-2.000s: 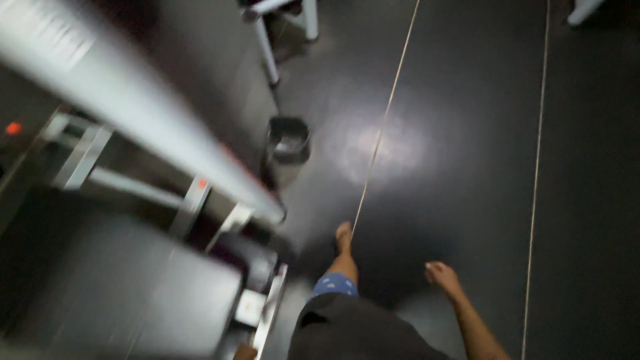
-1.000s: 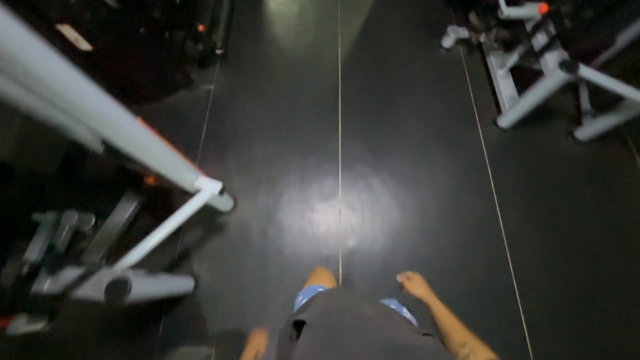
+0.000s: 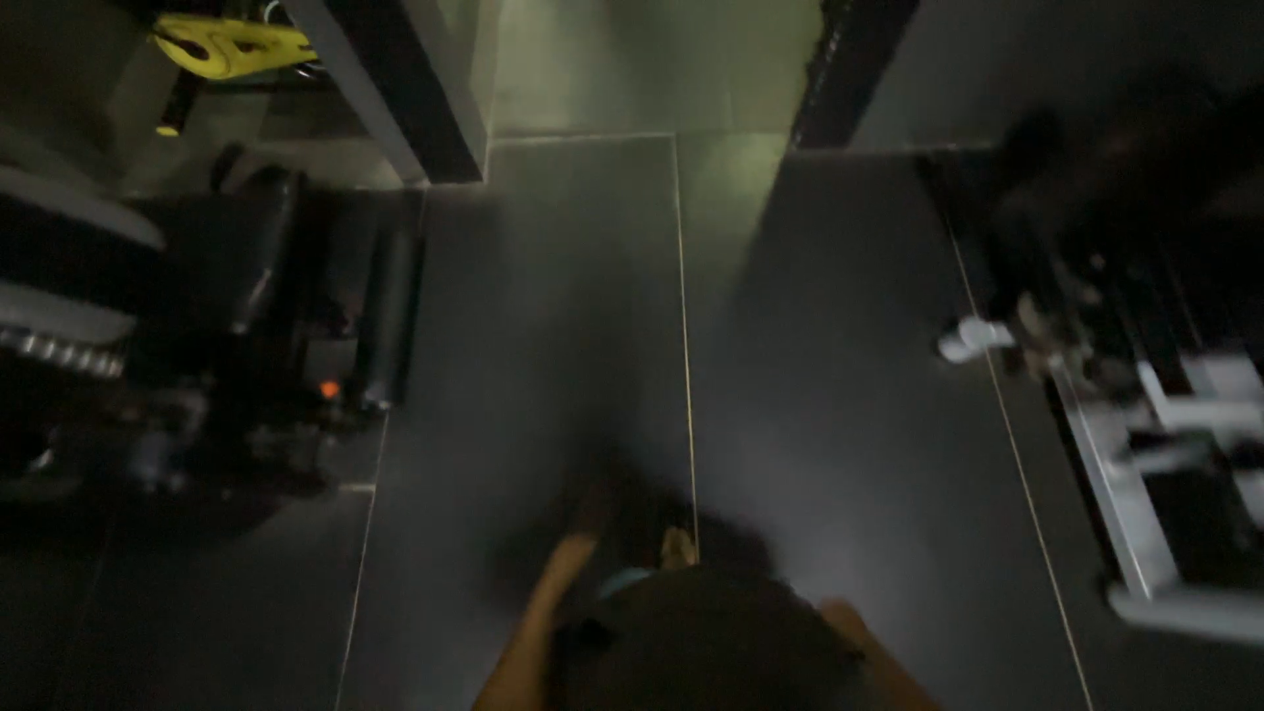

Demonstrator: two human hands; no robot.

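Note:
Low in the view, my left hand [image 3: 583, 541] hangs beside the dark clothing [image 3: 711, 642] over my body, above the dark floor [image 3: 553, 326]. It is blurred, so its fingers do not show clearly, and no object is visible in it. My right hand [image 3: 839, 614] is on the other side of the clothing, at the bottom edge; its fingers are also blurred. Between them a foot [image 3: 677, 545] shows by a pale floor seam, with a bit of blue cloth [image 3: 624, 581] next to it.
Gym equipment with a black roller [image 3: 393, 316] lines the left side. At the right is a grey metal machine frame [image 3: 1126, 494]. Ahead, a left post [image 3: 405, 89] and a right post [image 3: 854, 74] flank a lighter floor [image 3: 642, 69]. A yellow machine part [image 3: 232, 47] is at upper left.
The view has moved forward along the floor, and the two posts and the yellow part have come into sight. My left hand now reaches further into view, while my right hand is lower.

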